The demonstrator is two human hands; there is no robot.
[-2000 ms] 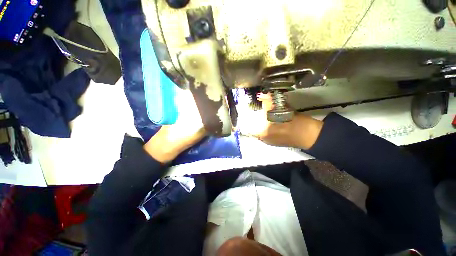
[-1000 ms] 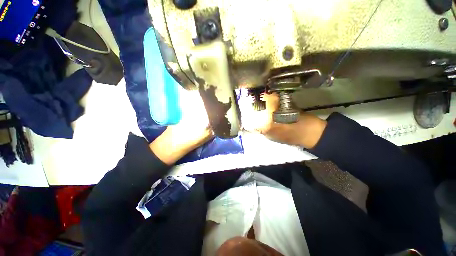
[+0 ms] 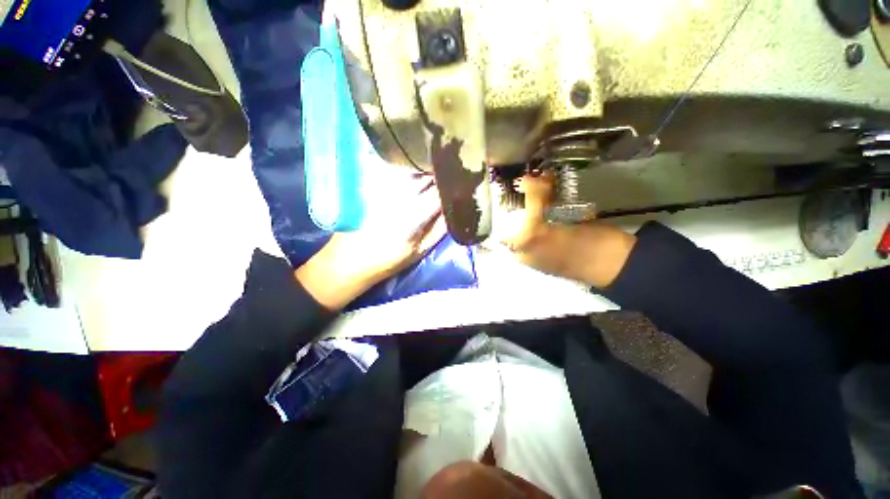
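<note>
A shiny navy panel (image 3: 278, 146) runs from the top of the table, behind the light-blue lamp (image 3: 332, 141), down to the front edge. My left hand (image 3: 376, 249) lies flat on the panel left of the needle area, fingers washed out by glare. My right hand (image 3: 551, 239) is right of the needle area, partly hidden behind the machine's metal parts; its fingertips are unclear, and I cannot tell whether they hold cloth. The cream sewing machine head (image 3: 527, 58) and its chipped upright bar (image 3: 461, 156) hide the needle and foot.
A matte navy cloth pile (image 3: 88, 185), a black pouch-like item (image 3: 195, 102) and a lit screen (image 3: 49, 24) are at left. A round grey disc (image 3: 828, 222) is at right. A navy and white bundle (image 3: 322, 378) is on my lap. A red stool (image 3: 132, 395) stands lower left.
The view has shifted slightly, so the machine head and lamp sit further right. My left hand's fingers look more spread on the panel. My right hand stays in about the same place.
</note>
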